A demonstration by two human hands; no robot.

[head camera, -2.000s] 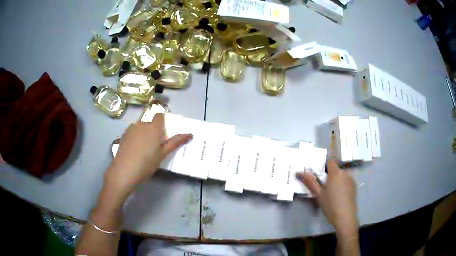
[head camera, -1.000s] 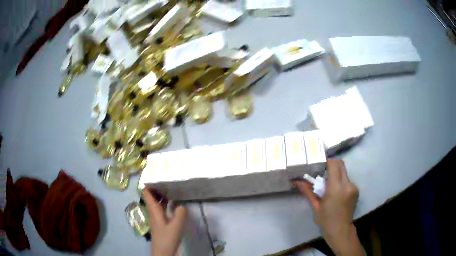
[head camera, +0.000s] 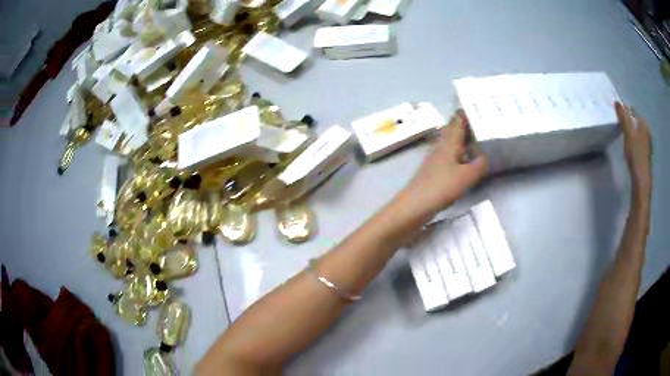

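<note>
A long block of closed white cartons (head camera: 544, 110) stands at the upper right of the table, with small print on its upper face. My left hand (head camera: 448, 161) reaches across and presses its fingers on the block's left end. My right hand (head camera: 633, 139) is at the block's right end, its fingers against the corner. The block is gripped between both hands. A short group of several closed white cartons (head camera: 463, 255) lies just below the block, under my left forearm's right side.
Bottles of pale yellow liquid (head camera: 187, 209) are heaped at left with loose white cartons (head camera: 220, 137) on them. An open carton (head camera: 397, 131) lies left of my left hand. A rust-brown cloth (head camera: 62, 330) is at lower left.
The long row of cartons has moved from the front of the table to the upper right, with both hands at its ends. The view has shifted. The white item in my right hand no longer shows.
</note>
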